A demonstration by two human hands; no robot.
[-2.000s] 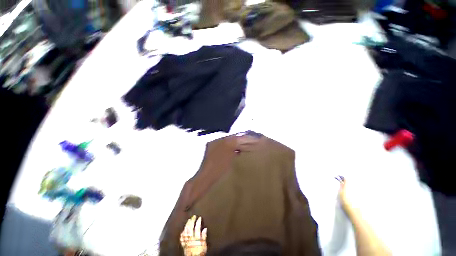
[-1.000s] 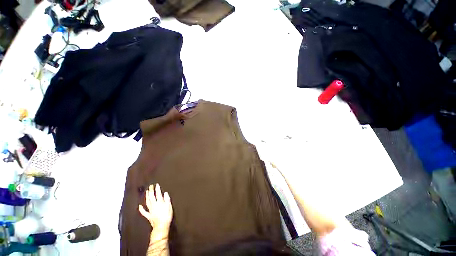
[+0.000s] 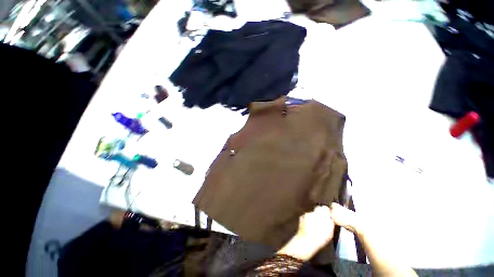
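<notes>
A brown sleeveless vest (image 3: pixel 271 167) lies front up on the white table, its neck away from me and its lower part near the table's front edge. A small button shows at its neck and another small round dot on its left side. My left hand (image 3: pixel 316 224) is closed on the vest's lower right side. My right hand (image 3: pixel 343 215) is closed beside it, fingertips touching or nearly touching the left hand, at the same side edge. The fabric is creased towards both hands. Blur hides the exact grip. Dark straps hang below the hands.
Black garments (image 3: pixel 246 62) lie beyond the vest, and more black garments (image 3: pixel 460 86) at the right edge. A red thread cone (image 3: pixel 465 124) is at right. A brown thread cone (image 3: pixel 183 166) and a purple-blue bottle (image 3: pixel 130 123) are at left. Small tools (image 3: pixel 400 159) lie right.
My left hand has left the vest's left front and joined my right hand at its right side. The vest now sits tilted and creased there. The camera view has turned left.
</notes>
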